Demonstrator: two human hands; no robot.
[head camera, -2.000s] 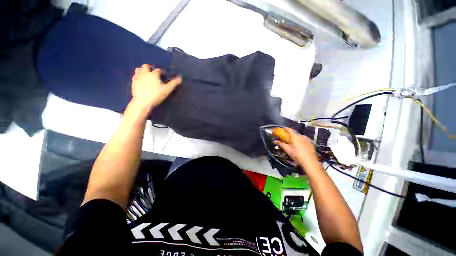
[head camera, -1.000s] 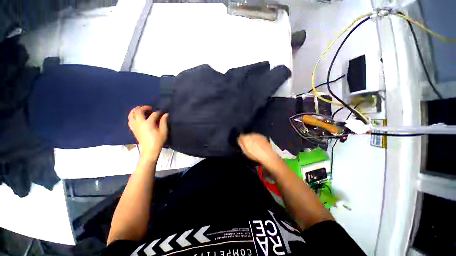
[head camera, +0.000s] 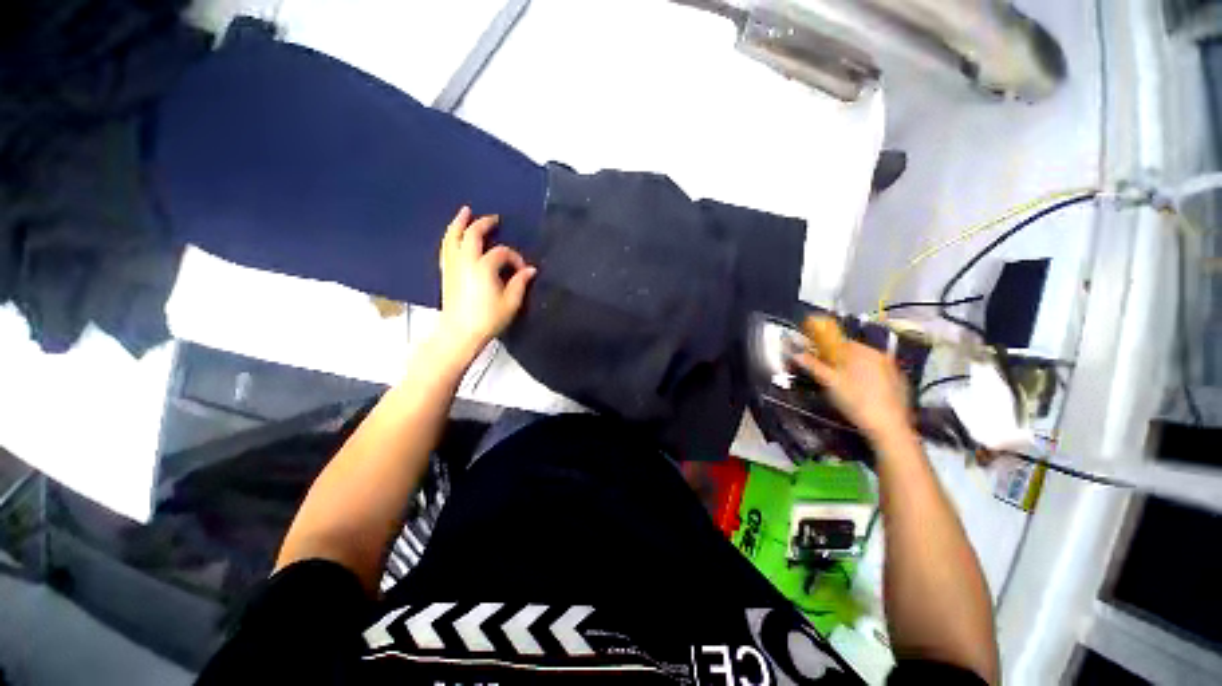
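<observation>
Dark trousers (head camera: 630, 288) lie over the right part of the navy-blue padded pressing board (head camera: 335, 168), with their waistband edge toward the left. My left hand (head camera: 483, 279) is at that edge, thumb and fingers bent close together at the cloth; whether it pinches the cloth cannot be told. My right hand (head camera: 858, 382) is closed around the orange-brown handle of the steam iron (head camera: 777, 351), at the right end of the trousers. The iron is blurred, and its underside is hidden.
A heap of dark garments (head camera: 81, 174) lies beyond the board's rounded left end. A pale pressing arm (head camera: 972, 47) is at the top right. Hose and cords (head camera: 965, 268) loop right of the iron. A green box (head camera: 764, 516) stands below it, beside something red.
My right hand has gone from the trousers to the iron's handle, and the iron is now nearer the cloth. The trousers' right part lies differently. My left hand stays at the waistband edge.
</observation>
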